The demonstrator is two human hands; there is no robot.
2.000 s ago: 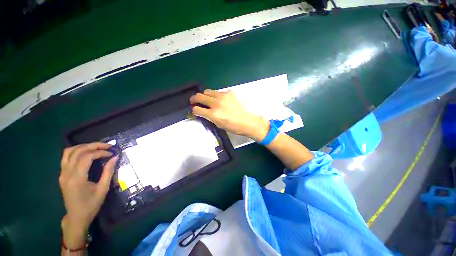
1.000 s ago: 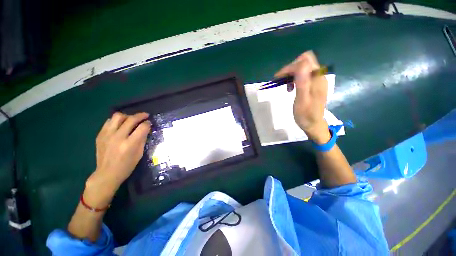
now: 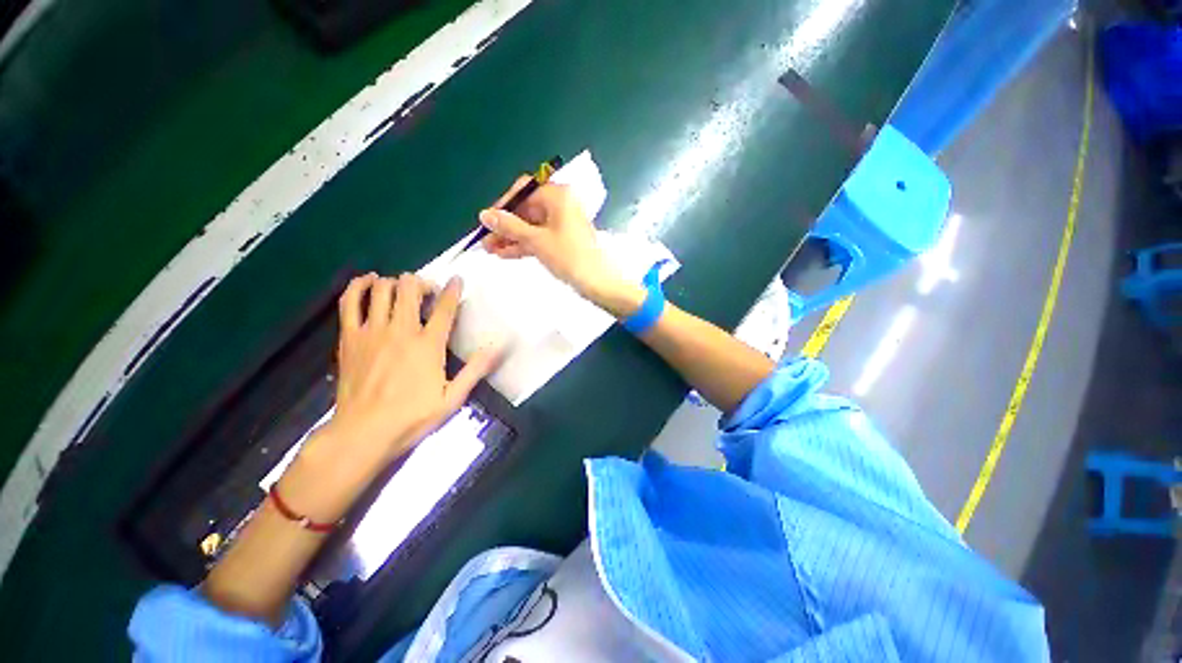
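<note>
The open tablet (image 3: 417, 499) with its shiny silver battery lies in a black frame tray (image 3: 246, 437) at the lower left, partly hidden under my left forearm. My left hand (image 3: 399, 356) is spread palm down over the tray's right end and the left edge of the white release paper (image 3: 532, 317). Whether it holds anything small cannot be seen. My right hand (image 3: 542, 233) holds dark tweezers (image 3: 524, 194) with a yellowish end over the paper; their tip points down left at the paper's upper left edge.
The tray and paper lie on a glossy green bench (image 3: 674, 156). A worn white rail (image 3: 246, 201) curves along its far side. Blue stools (image 3: 894, 207) stand on the grey floor at the right. A dark strip (image 3: 823, 106) lies near the bench's right edge.
The view has turned, so tray and paper appear tilted. My left hand has moved from the tablet's left end to its right end and the paper. My right hand stays over the paper with the tweezers.
</note>
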